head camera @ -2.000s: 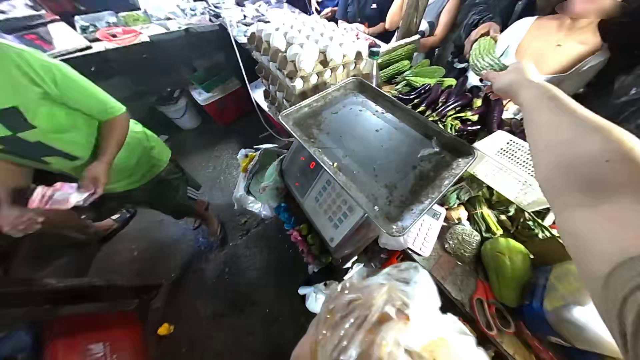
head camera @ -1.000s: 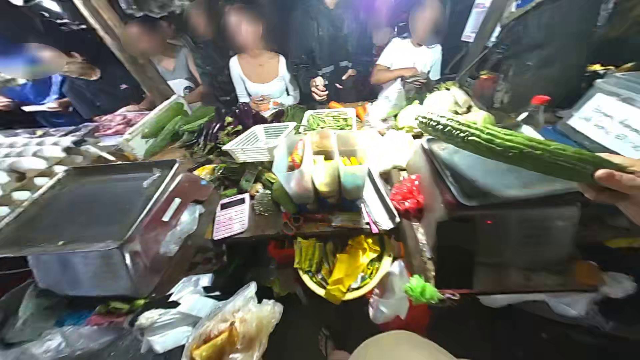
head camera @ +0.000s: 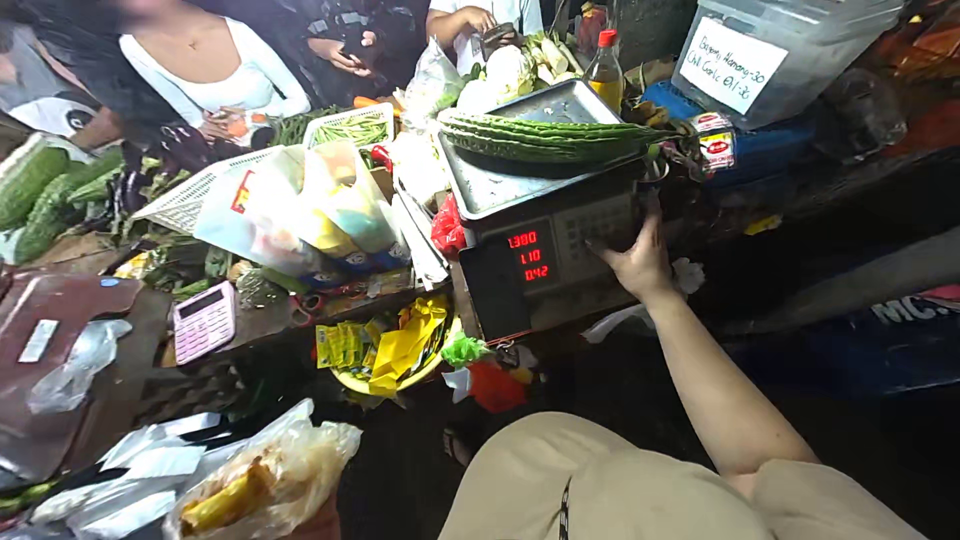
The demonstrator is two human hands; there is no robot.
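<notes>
A long, ridged bitter melon point(head camera: 547, 142) lies across the metal pan point(head camera: 480, 191) of a digital scale point(head camera: 585, 225), whose red digits are lit. My right hand point(head camera: 637, 255) is at the scale's front right, fingers apart, the thumb by the keypad; it holds nothing. Its upper fingertips are hard to make out below the melon's end. A clear plastic bag point(head camera: 292, 457) with yellowish food inside is at the lower left. My left hand point(head camera: 324, 517) is mostly hidden behind this bag, gripping it. A dark flat panel point(head camera: 493, 289) stands against the scale's left front.
Left of the scale are plastic bags of goods point(head camera: 330, 210), a white basket point(head camera: 349, 124) of green beans and a pink calculator point(head camera: 204, 322). A yellow basin point(head camera: 390, 382) of packets sits below. A bottle point(head camera: 604, 71) and a lidded bin point(head camera: 780, 52) stand behind; people face the stall.
A second ago my right hand held the bitter melon above the scale; now the melon rests on the pan and that hand has let go and moved to the scale's front. The view has turned right.
</notes>
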